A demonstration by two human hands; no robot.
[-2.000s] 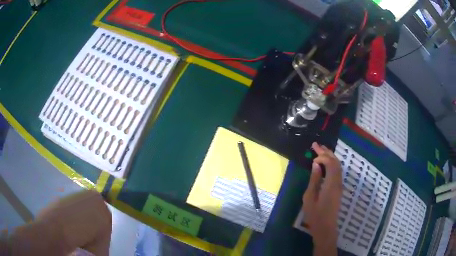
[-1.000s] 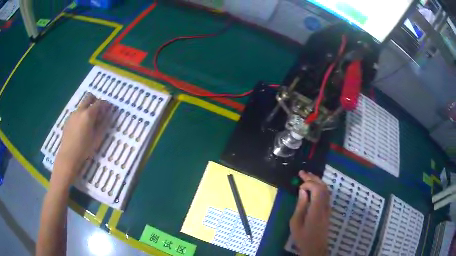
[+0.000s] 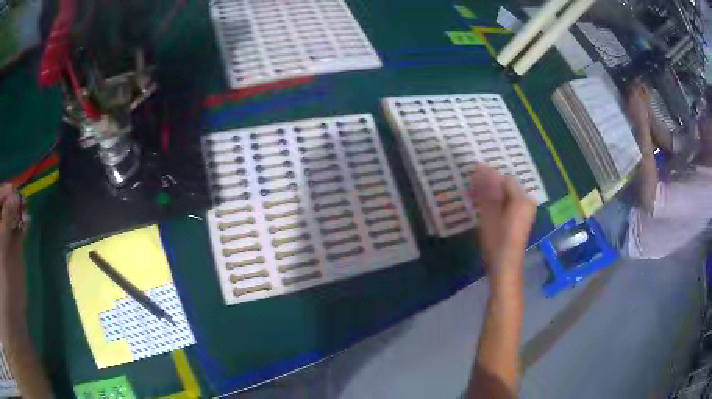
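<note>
My right hand (image 3: 501,204) is over the right part of the stacked trays (image 3: 415,156), blurred, with its fingers curled; whether it holds a part is hidden. My left hand (image 3: 12,209) is cut off by the left edge, its fingertips near the fixture base's left side; I cannot tell what they hold. The white component tray (image 3: 324,156) has rows of dumbbell-shaped pockets and lies between fixture and stack. The test fixture (image 3: 108,148) stands on a black base plate, with its red clamp handle (image 3: 56,43) upright and a silver nest (image 3: 119,167) below.
A rear tray (image 3: 293,39) lies behind. Yellow paper (image 3: 82,269) with a black pen (image 3: 129,287) and label sheet (image 3: 148,323) is at lower left. At right are a pile of sheets (image 3: 597,128), a blue frame-like object (image 3: 578,257) and another person's arm (image 3: 646,156).
The view has swung right. My right hand has moved from beside the fixture to over the right stack. My left hand has left the left tray stack and is near the fixture.
</note>
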